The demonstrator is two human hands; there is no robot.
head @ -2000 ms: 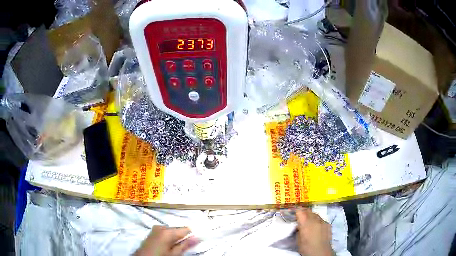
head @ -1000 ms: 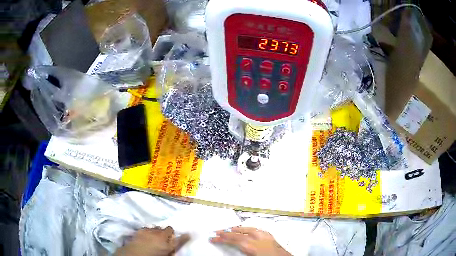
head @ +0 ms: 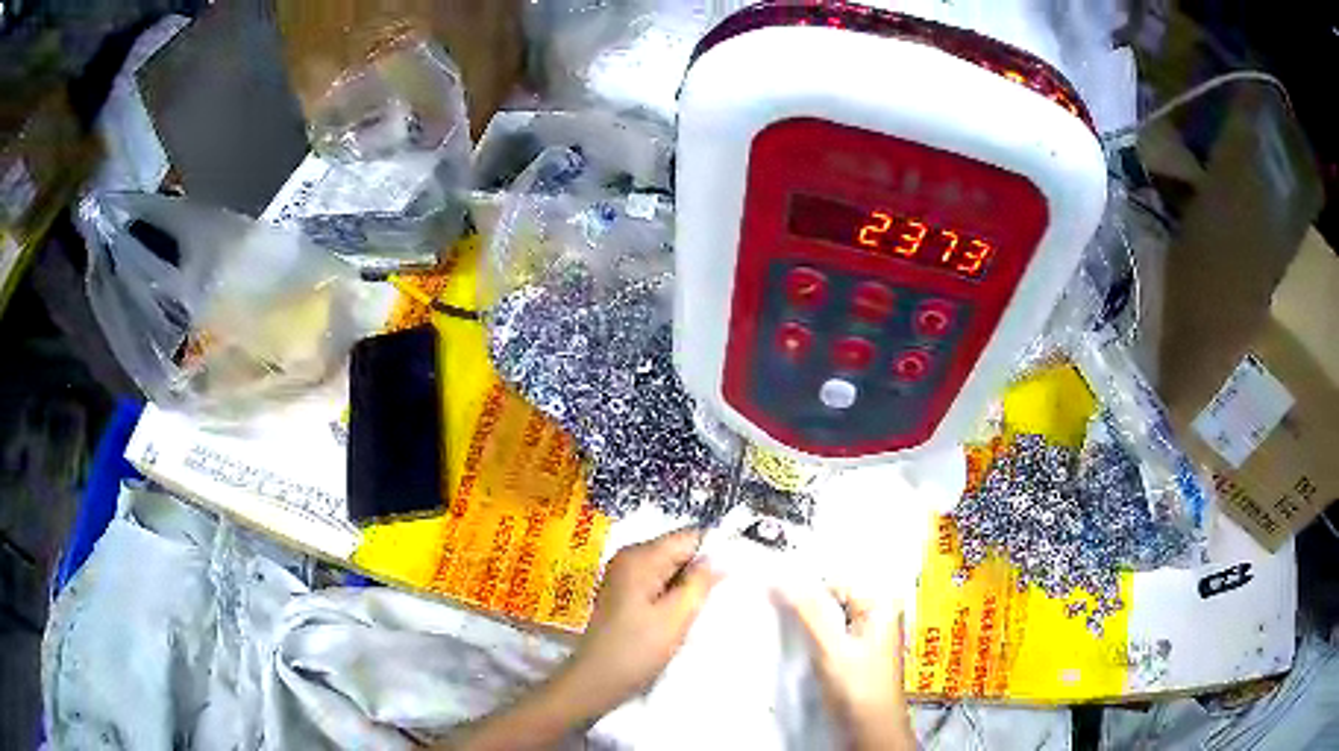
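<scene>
The white snap button machine (head: pixel 888 235) with its red panel stands over the table, its counter showing 2373. A white garment (head: pixel 720 660) runs from the lap up onto the tabletop, its upper edge at the lower die under the head. My left hand (head: pixel 639 609) grips the garment's left side near the die. My right hand (head: pixel 856 646) is on its right side, fingers pointing to the die, partly washed out by glare. The left pile of snap parts (head: pixel 617 382) lies beside the head; the right pile (head: pixel 1050 514) lies on yellow plastic (head: pixel 1087 653).
A black smartphone (head: pixel 397 426) lies left on the yellow sheet. A tied clear bag (head: pixel 242 316) is at the far left. A cardboard box (head: pixel 1263 389) stands at the right, with a small black object (head: pixel 1225 583) on the table's right. More pale garments (head: pixel 162 616) hang at the front left.
Both hands have moved up from the lap to the table's middle, bringing the garment's edge to the die. The view has shifted, so the machine head appears further right and larger.
</scene>
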